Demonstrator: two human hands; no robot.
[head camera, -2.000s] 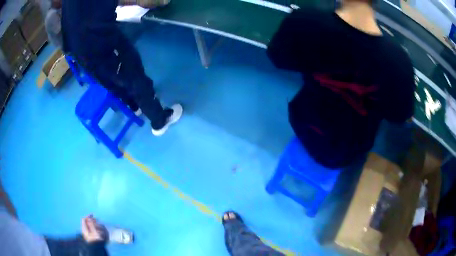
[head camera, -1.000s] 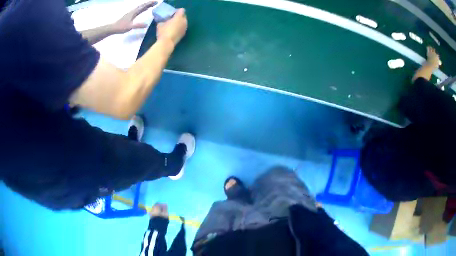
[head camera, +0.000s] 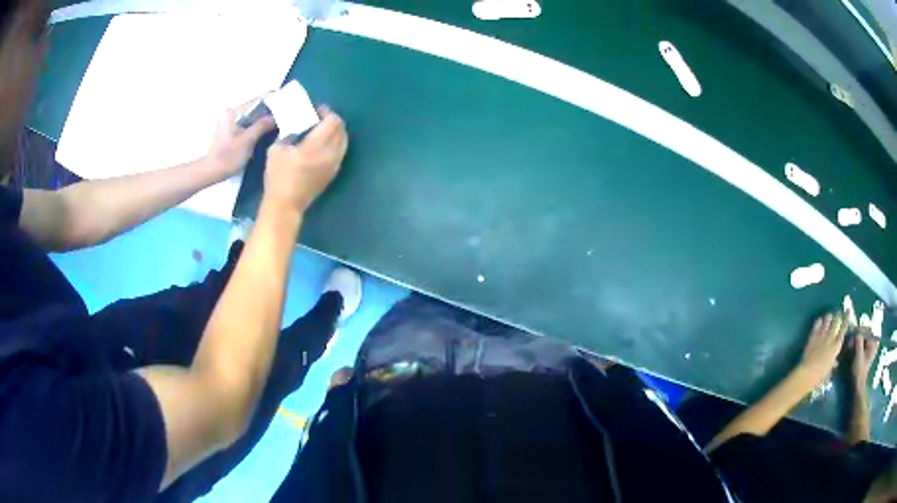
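The green bench (head camera: 443, 206) lies in front of me, with tiny pale specks on it. A small skin-coloured patch, my left hand (head camera: 340, 377), shows beside my dark jacket below the bench edge; its fingers are unclear. A tiny blurred patch of my right hand (head camera: 609, 365) seems to show at the bench edge, mostly hidden. I see nothing held in either. Several white oval plastic parts lie toward the right, one (head camera: 807, 274) on the near bench and another (head camera: 679, 69) beyond the white rail.
At left, a person's hands (head camera: 305, 162) hold a small white block or card beside a large white sheet (head camera: 177, 88). At right, another person's hands (head camera: 824, 344) are among white pieces. A curved white rail (head camera: 590, 98) crosses the bench. A shoe (head camera: 344, 290) is on the blue floor.
My view has moved up to the bench, and my body is now against its edge. The person at left has brought both hands together at the white block. The blue stools have mostly left view.
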